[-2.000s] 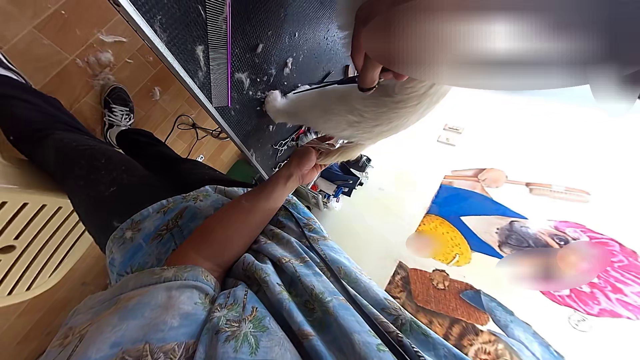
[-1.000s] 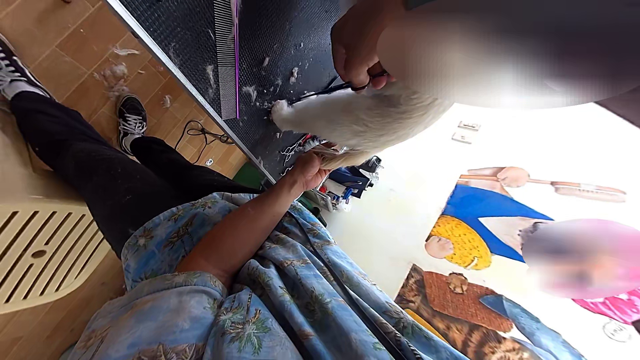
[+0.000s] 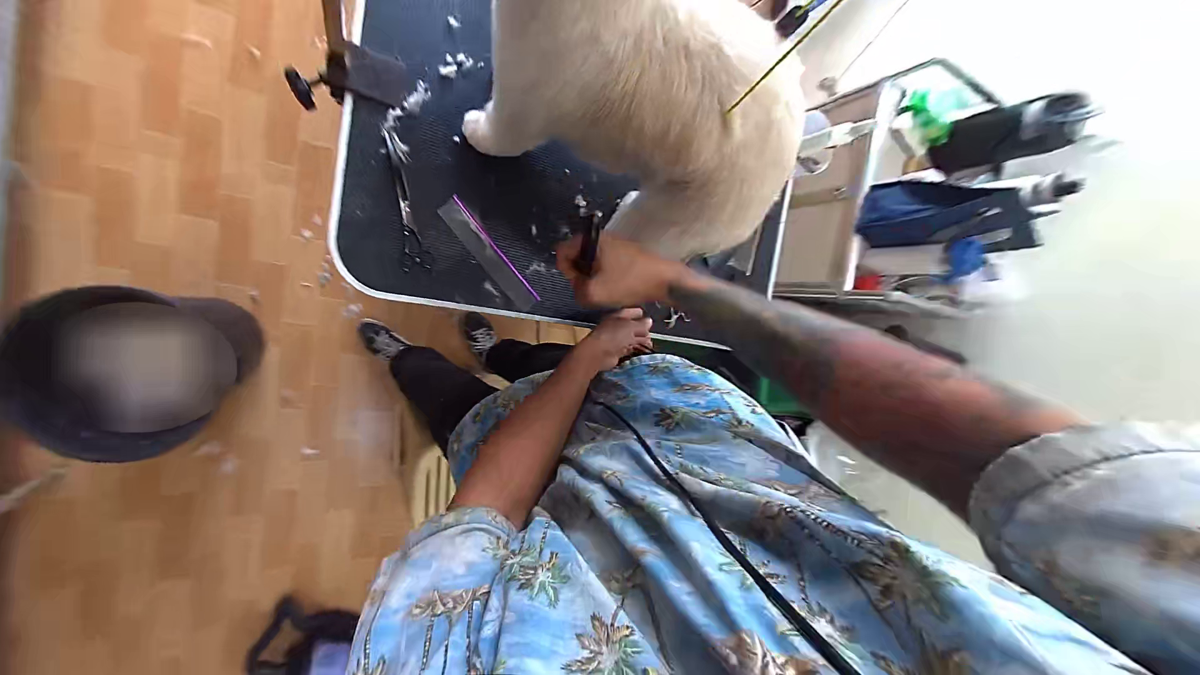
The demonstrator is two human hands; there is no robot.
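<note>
A cream-coated dog (image 3: pixel 637 84) stands on a black grooming table, its head out of view. My right hand (image 3: pixel 614 270), beside one of its pale legs, is closed on a black object (image 3: pixel 589 242), of which only part shows. My left hand (image 3: pixel 619 337) is at the table's near edge, just below my right hand, its fingers curled; whether it holds anything is unclear. Left of my right hand lies a metal comb (image 3: pixel 489 251) with a purple spine. Farther left are scissors (image 3: pixel 409 220). A thin yellow cord (image 3: pixel 783 61) reaches the dog's back.
The table's white rim (image 3: pixel 450 305) runs in front of my body. A clamp (image 3: pixel 342 80) grips its far left corner. Cut fur lies on table and floor. A shelf cart (image 3: pixel 834 220) with dryers stands right. Another person in a dark cap (image 3: pixel 131 370) is at the left.
My left hand has left the dog's pale leg and is now by the table's edge. The view has turned and shifted strongly, showing more of the dog and table.
</note>
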